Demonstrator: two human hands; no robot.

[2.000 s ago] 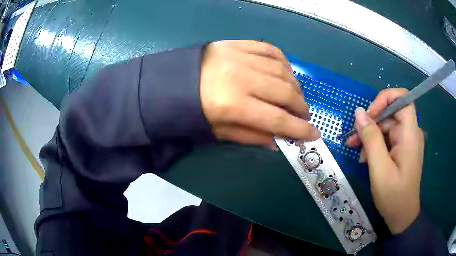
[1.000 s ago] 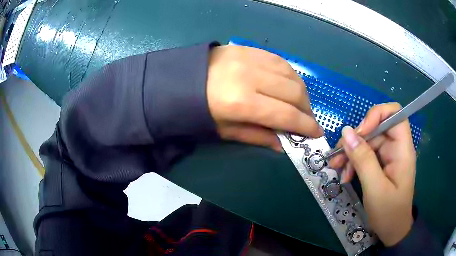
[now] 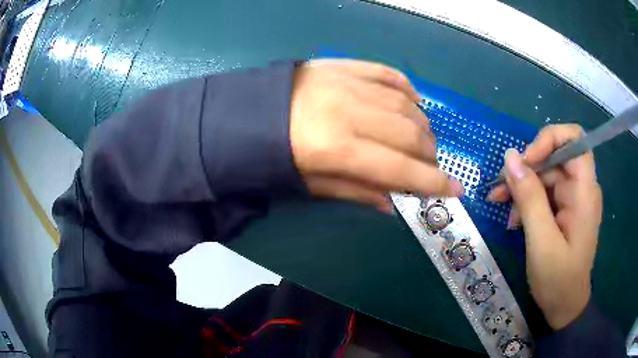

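My left hand [image 3: 371,136] grips the upper end of the silver fixture strip [image 3: 448,273], fingertips on its edge. The strip runs down to the lower right and bears a row of several round units [image 3: 437,217]. My right hand [image 3: 556,224] holds grey tweezers [image 3: 584,145] like a pen. The tweezers' tip is over the blue carrier sheet [image 3: 483,133], beside the strip and off it. The sheet has a dense grid of pale dots and a whiter patch. My left hand hides part of the sheet and the strip's top end. Whether the tip holds a speck cannot be told.
The work lies on a dark green glossy surface [image 3: 315,245]. A long white rail [image 3: 518,38] curves across the top right. A pale perforated strip [image 3: 22,56] is at the far left edge. My sleeves and dark clothing with red lines fill the lower left.
The tweezers have moved from a round unit on the strip up and right to the blue sheet. The strip's units have shifted slightly within view. My left hand still grips the strip.
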